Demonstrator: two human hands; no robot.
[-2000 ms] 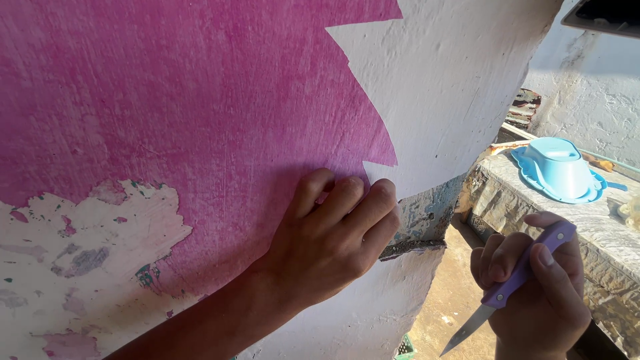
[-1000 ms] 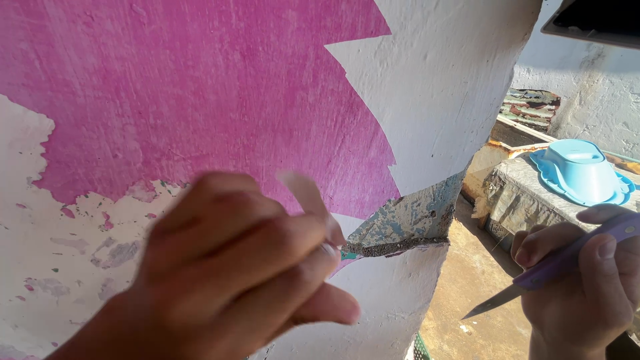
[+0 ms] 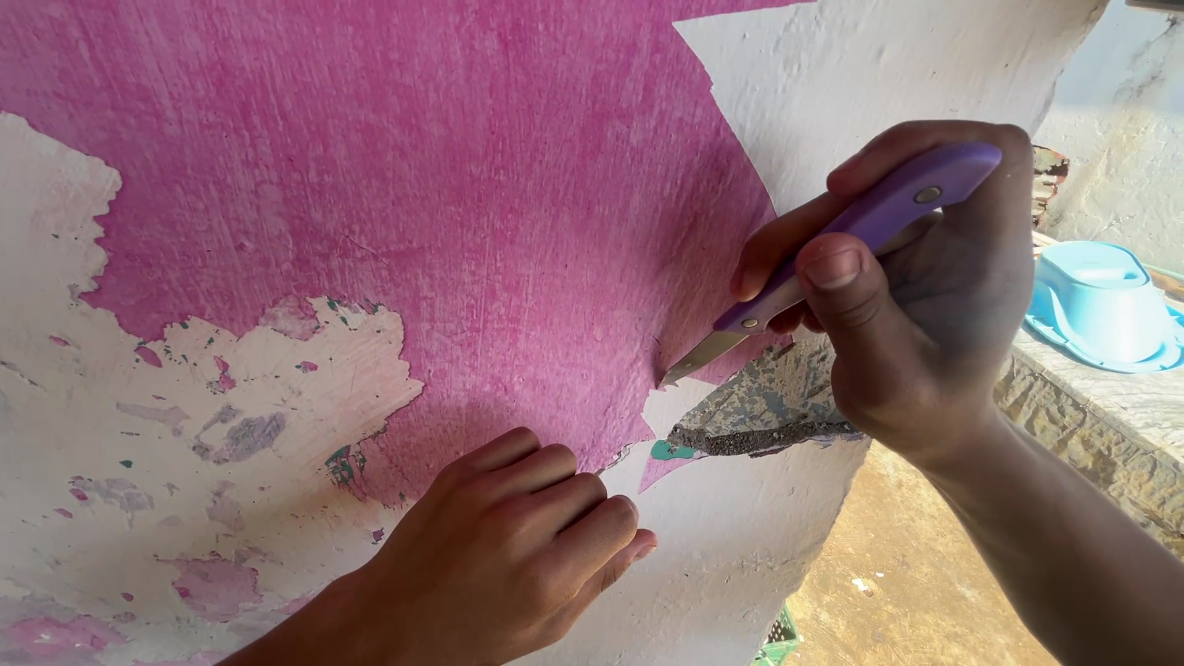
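Observation:
My right hand [image 3: 916, 287] grips a small knife [image 3: 856, 231] by its purple riveted handle. The blade tip touches the lower edge of the pink paint layer [image 3: 481, 185] on the wall, just above a bare grey patch [image 3: 768, 398] with a rough dark crack under it. My left hand [image 3: 527, 546] rests against the wall lower down, left of that patch, fingers curled; whether anything is between them cannot be told. White surface [image 3: 860, 102] shows beyond the jagged right edge of the pink, and a flaked whitish area [image 3: 213, 444] spreads at the left.
A light blue plastic basin [image 3: 1105, 301] sits upside down on a stone ledge [image 3: 1091, 398] at the right. Below lies a sunlit brown floor [image 3: 906, 564], with part of a green plastic crate [image 3: 779, 638] near the wall's foot. Another whitish wall [image 3: 1124, 148] stands behind.
My right hand has brought the knife from the lower right up to the wall. My left hand, which held a pale flake a second ago, is now lower against the wall.

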